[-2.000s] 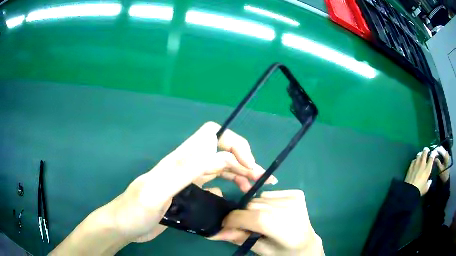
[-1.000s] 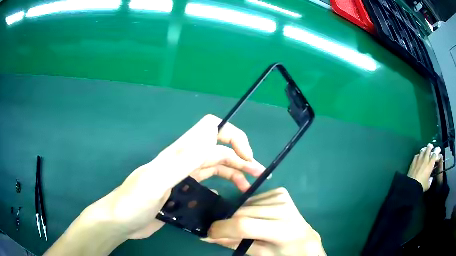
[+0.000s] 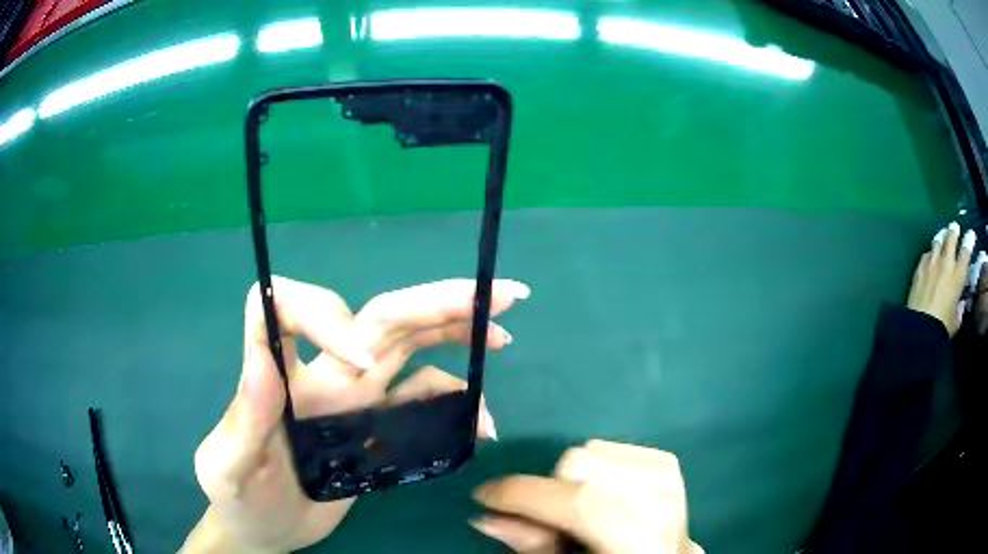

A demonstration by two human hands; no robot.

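Note:
A black phone middle frame (image 3: pixel 379 438) is upright before me, its plate with round holes at the bottom and its smaller notched plate at the top. My left hand (image 3: pixel 255 460) holds it from behind, thumb at the left rail and fingers spread behind the opening to the right rail. My right hand (image 3: pixel 612 498) is low, just right of the frame's lower corner and apart from it, fingers curled. A dark patch shows under its fingers; I cannot tell if it holds something.
Black tweezers with silvery tips (image 3: pixel 106 476) lie at lower left, beside tiny dark parts (image 3: pixel 67 474). A dark-green mat (image 3: pixel 693 325) lies on glossier green surface. Another person's hand (image 3: pixel 940 279) and dark sleeve are at right. A red tray edge (image 3: pixel 38 20) shows at top left.
The frame has turned from slanted to nearly upright and moved left. My right hand has let go of it and is apart. The view has shifted; the red tray at top right is gone.

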